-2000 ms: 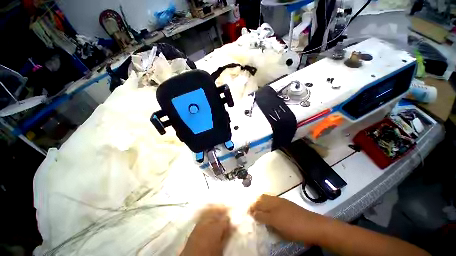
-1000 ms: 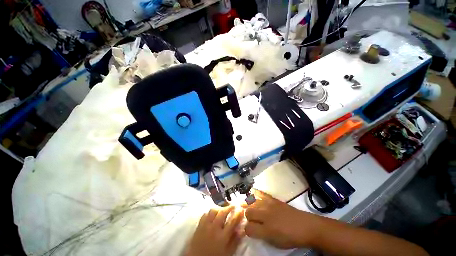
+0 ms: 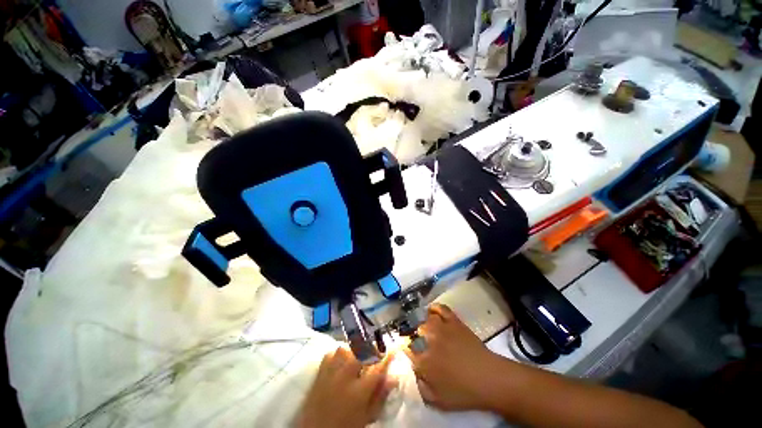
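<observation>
A large cream-white fabric (image 3: pixel 92 292) covers the left of the machine table, with thin grey lines across its lower left. The white sewing machine (image 3: pixel 576 159) stands at centre right; its needle area (image 3: pixel 388 334) is lit brightly. My left hand (image 3: pixel 347 386) lies on the fabric just below and left of the needle area. My right hand (image 3: pixel 447 359) is right of the needle area, fingers bent beside the presser foot. Both hands hold fabric near the foot; glare hides the fabric edge between the fingers.
A black phone holder with blue centre (image 3: pixel 302 213) stands above the needle area. A black band (image 3: pixel 485 205) with slivers wraps the machine arm. An orange piece (image 3: pixel 572 230), a black device (image 3: pixel 547 313) with looped cable and a red tray (image 3: pixel 647 280) of small parts are at right.
Over two seconds both hands moved closer to the needle area, my right hand up beside the foot. The camera view has come closer, so the phone holder looks bigger and further left.
</observation>
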